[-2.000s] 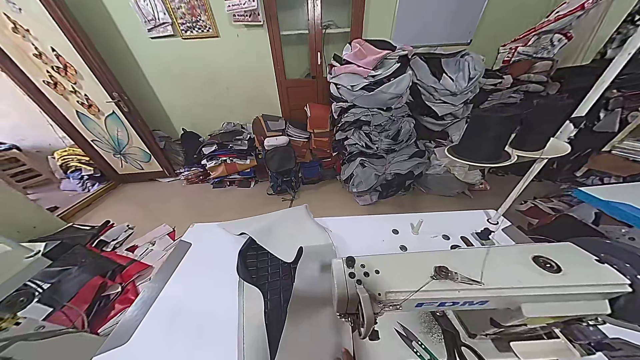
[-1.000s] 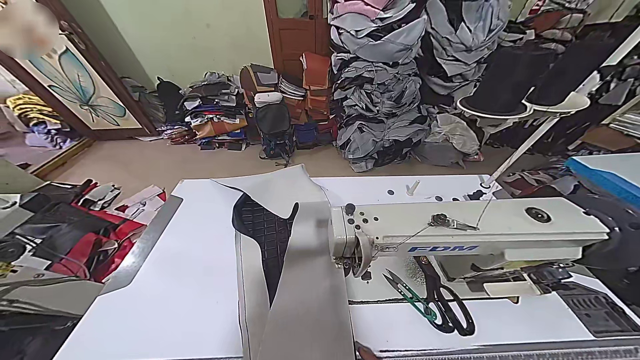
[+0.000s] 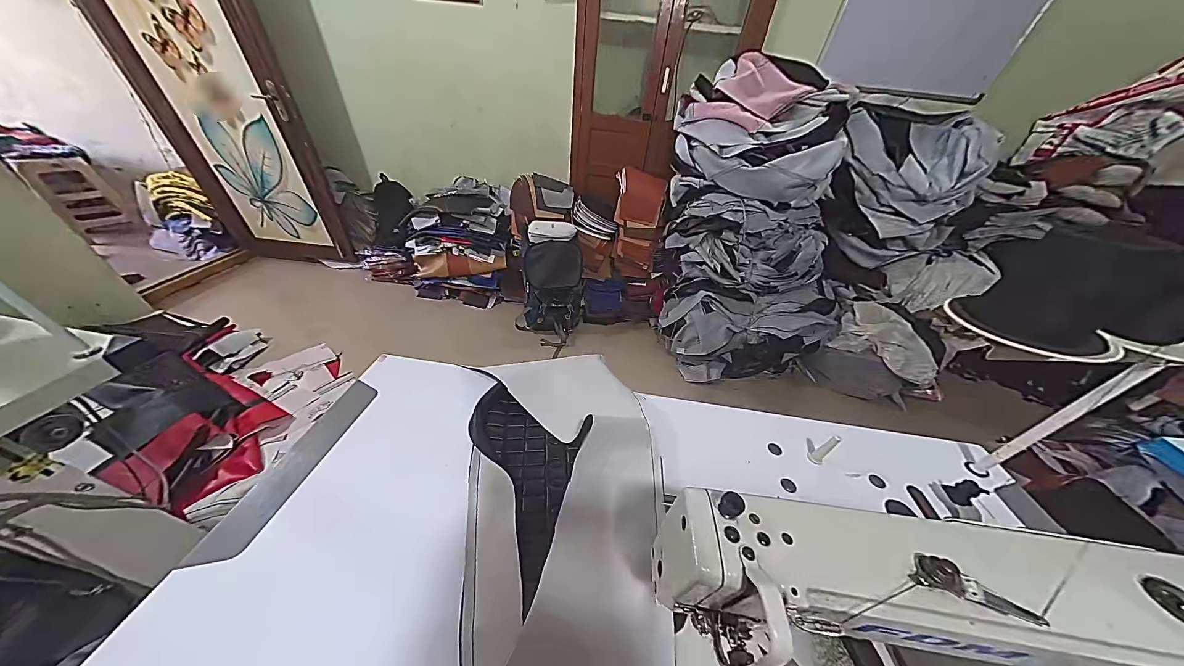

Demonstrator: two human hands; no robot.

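Observation:
Neither of my hands shows in the head view. A light grey piece of sheet material (image 3: 606, 518) lies on the white table, with its right edge against the head of the sewing machine (image 3: 698, 555). Between its folded parts shows a black quilted panel (image 3: 532, 453), wide at the far end and narrowing toward me. The needle area is partly cut off by the bottom edge of the view.
The white tabletop (image 3: 342, 546) has a grey edge strip (image 3: 277, 472) at left. Red, black and white pieces (image 3: 222, 435) lie beyond it. A thread stand pole (image 3: 1073, 416) rises at right. Tall stacks of grey material (image 3: 749, 250) stand behind the table.
The view has shifted and now cuts off the scissors and snips that lay beside the machine. The fingertip at the bottom edge is out of sight.

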